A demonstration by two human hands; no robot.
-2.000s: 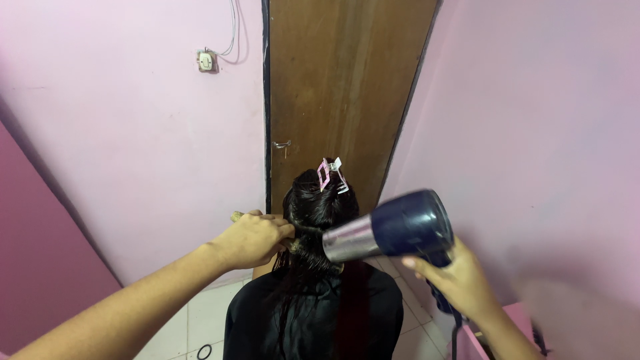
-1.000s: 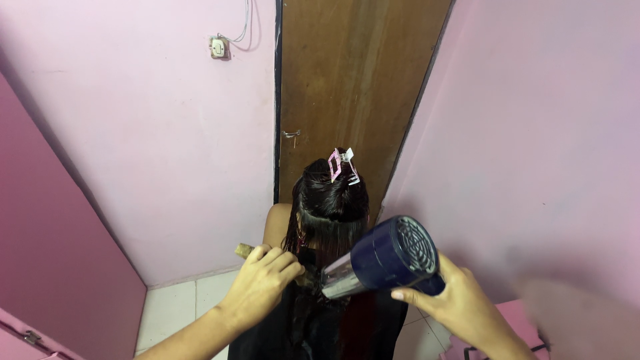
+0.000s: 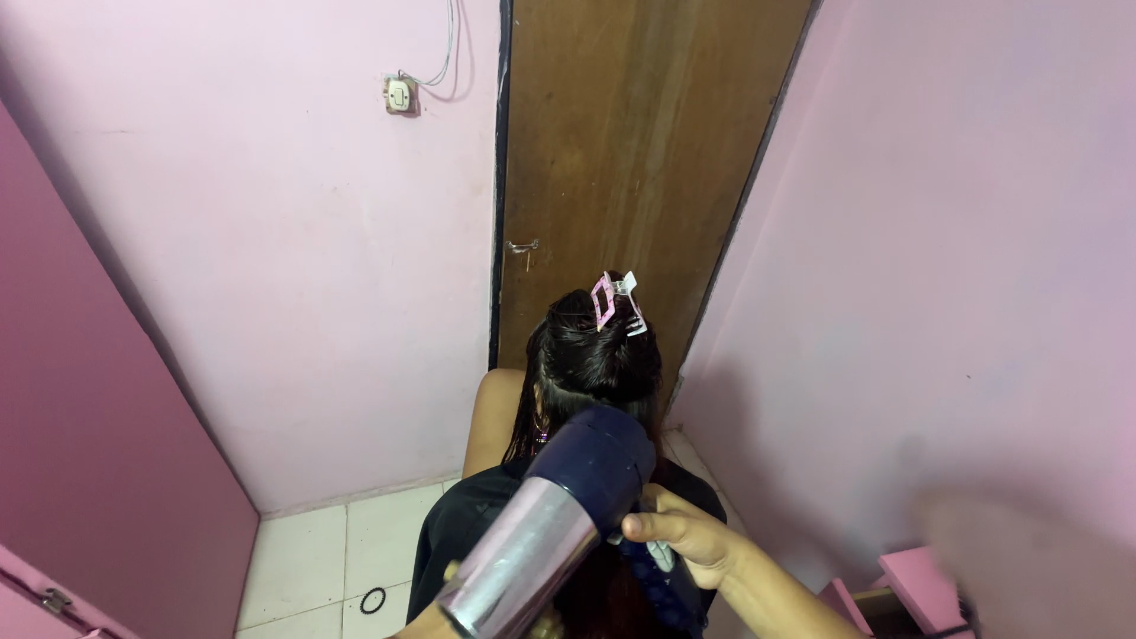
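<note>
My right hand (image 3: 679, 537) grips the handle of a dark blue hair dryer (image 3: 595, 461), whose shiny metallic barrel points down and left. Most of my left hand is hidden behind the barrel; only bits of it or of what it holds show at the edges. A seated person in a dark top (image 3: 470, 528) faces away, toward the door. Their dark, wet-looking hair (image 3: 603, 364) is partly gathered on top with a pink and white claw clip (image 3: 617, 302). The dryer covers the hair at the nape and upper back.
A brown wooden door (image 3: 639, 133) stands beyond the person, with pink walls on both sides. A light switch (image 3: 400, 95) with wires is on the left wall. A pink cabinet (image 3: 106, 399) is at left, a pink open drawer (image 3: 923, 586) at lower right. A black hair tie (image 3: 373, 601) lies on the tiles.
The dryer has swung so its barrel points down toward me, and it now covers the person's nape. My left hand has moved down, behind the barrel.
</note>
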